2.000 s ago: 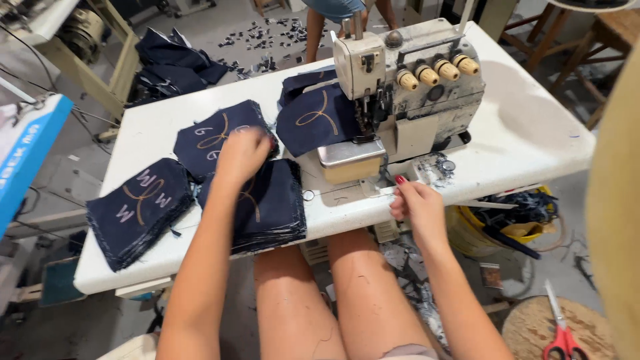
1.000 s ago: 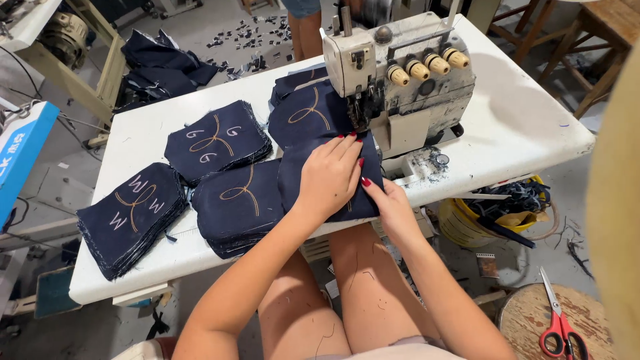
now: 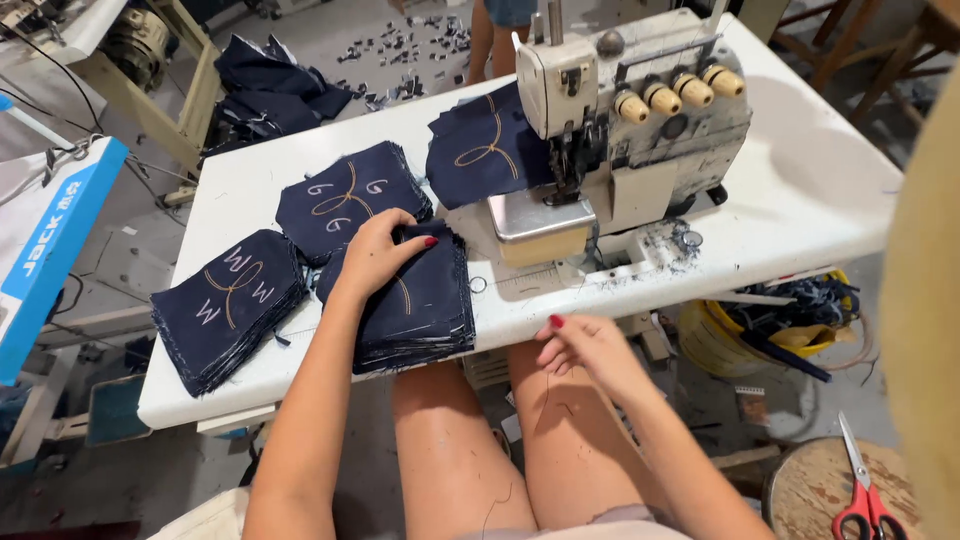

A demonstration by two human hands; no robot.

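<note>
My left hand [image 3: 386, 251] rests on a stack of dark denim pieces [image 3: 420, 307] with orange stitching at the table's front edge; its thumb and fingers pinch toward the top piece, but a firm hold cannot be told. Over my thigh, just off the front edge, my right hand [image 3: 577, 349] is empty with loosely curled fingers. Behind the left hand lies a stack chalked with G marks [image 3: 382, 165]; farther left is one chalked with M marks [image 3: 225, 300]. More stitched denim pieces [image 3: 487, 150] lie beside the needle area of an overlock sewing machine [image 3: 660, 127].
The white machine table [image 3: 810, 217] bears lint near the machine. A yellow bucket of scraps [image 3: 712, 337] stands below its right side. Red-handled scissors [image 3: 862, 480] lie on a round wooden stool [image 3: 810, 487]. A person's legs [image 3: 491, 45] are behind the table.
Both hands were together on a denim piece in front of the machine one second ago. My left hand has moved left to the stack, while my right hand has come away from the cloth.
</note>
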